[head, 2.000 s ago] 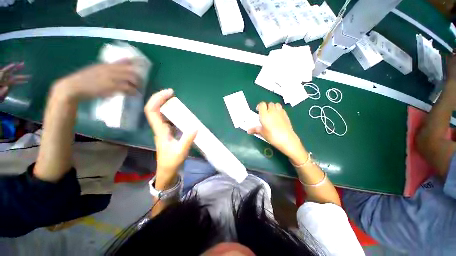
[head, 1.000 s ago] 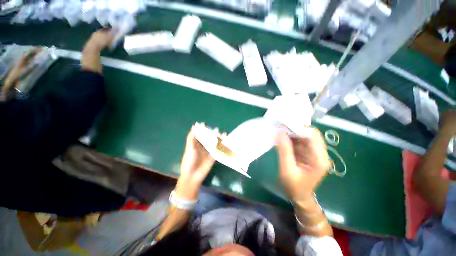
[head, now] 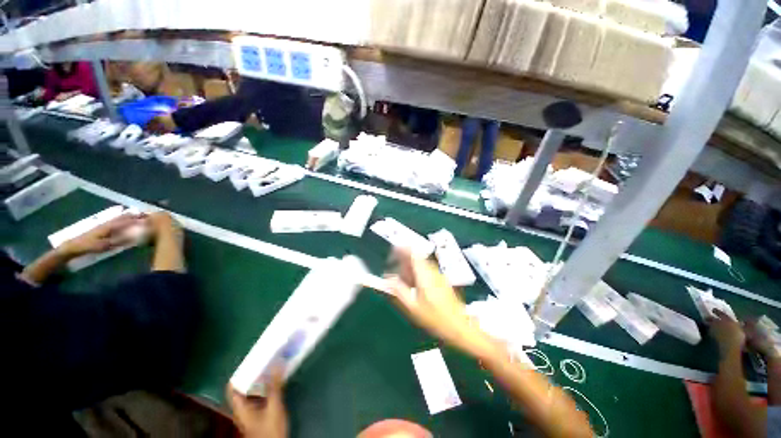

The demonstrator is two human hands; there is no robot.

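Note:
My left hand (head: 259, 409) holds the lower end of a long white folding carton (head: 300, 327) with a small blue-purple oval print. The carton tilts up to the right over the green surface (head: 342, 398). My right hand (head: 417, 287) is at the carton's upper end, at a white flap there. It is blurred, and I cannot tell whether its fingers grip the flap. A small white card (head: 436, 381) lies flat below my right forearm. A pile of white folded papers (head: 501, 323) lies beside the post, partly behind my right forearm.
A slanting grey post (head: 638, 192) stands at right. Rubber bands (head: 572, 369) lie near its foot. White cartons (head: 306, 221) lie beyond the white strip (head: 248, 246). Co-workers' hands work at left (head: 111, 235) and far right (head: 728, 334). A loaded shelf (head: 514, 81) runs above.
The view has tilted up, showing the shelf and far belt. My left hand has moved lower left with the carton, now long and raised. My right hand has left the paper pile for its upper end.

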